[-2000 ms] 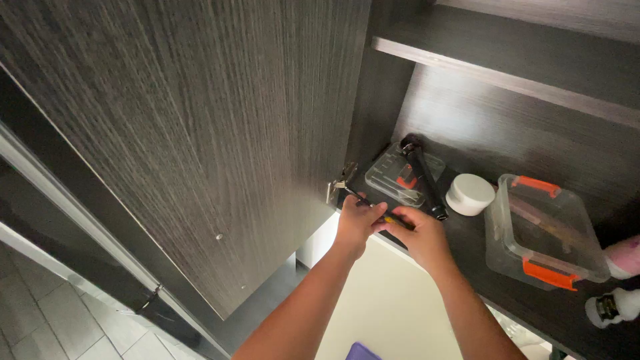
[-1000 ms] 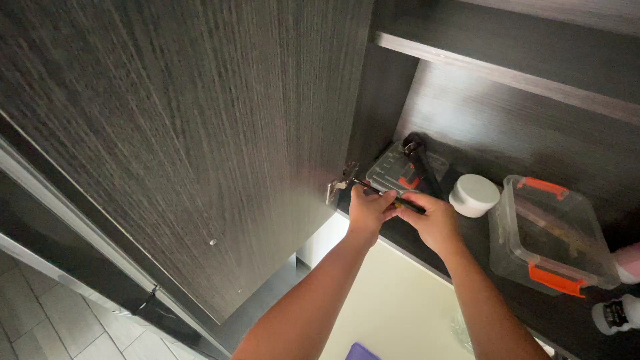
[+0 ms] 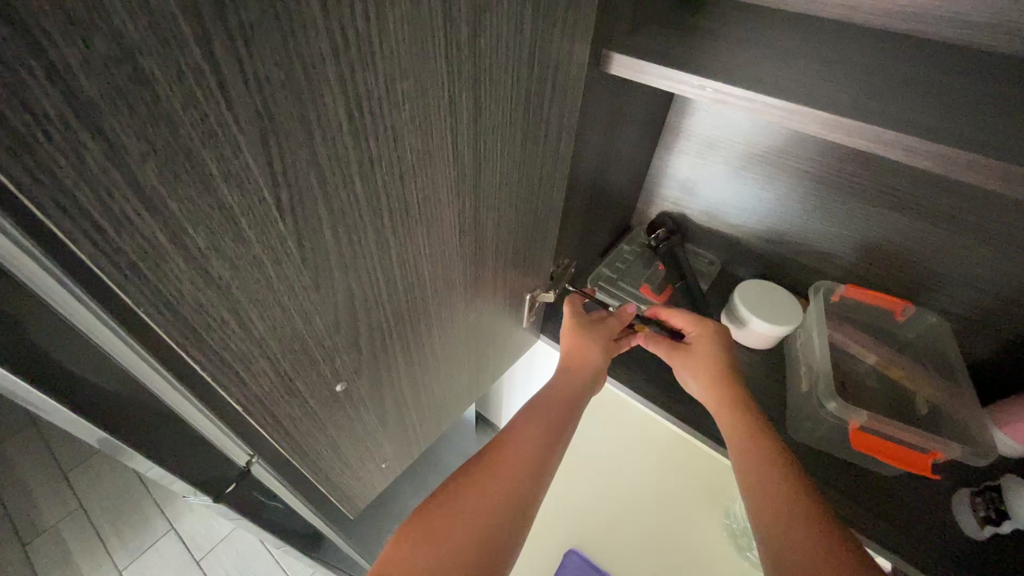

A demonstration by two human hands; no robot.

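Note:
A metal cabinet hinge (image 3: 552, 290) joins the dark wood-grain door (image 3: 360, 200) to the cabinet's side panel. The thin shaft of a screwdriver (image 3: 592, 298) reaches the hinge, its tip at the arm on the panel side; whether it sits in a screw cannot be told. My left hand (image 3: 592, 336) pinches the shaft near the front of the handle. Just to the right, my right hand (image 3: 692, 348) grips the dark handle, which has a bit of yellow on it.
Behind my hands lie a clear plastic case (image 3: 624, 268) and a black tool (image 3: 680, 260). A white round jar (image 3: 762, 314) and a clear bin with orange latches (image 3: 896, 376) stand to the right, near a white bottle (image 3: 988, 508). A shelf (image 3: 800, 108) spans above; a purple item (image 3: 579, 563) lies below.
My right hand's fingers have shifted slightly on the screwdriver handle. Both hands remain beside the hinge, and the door shows no plain movement.

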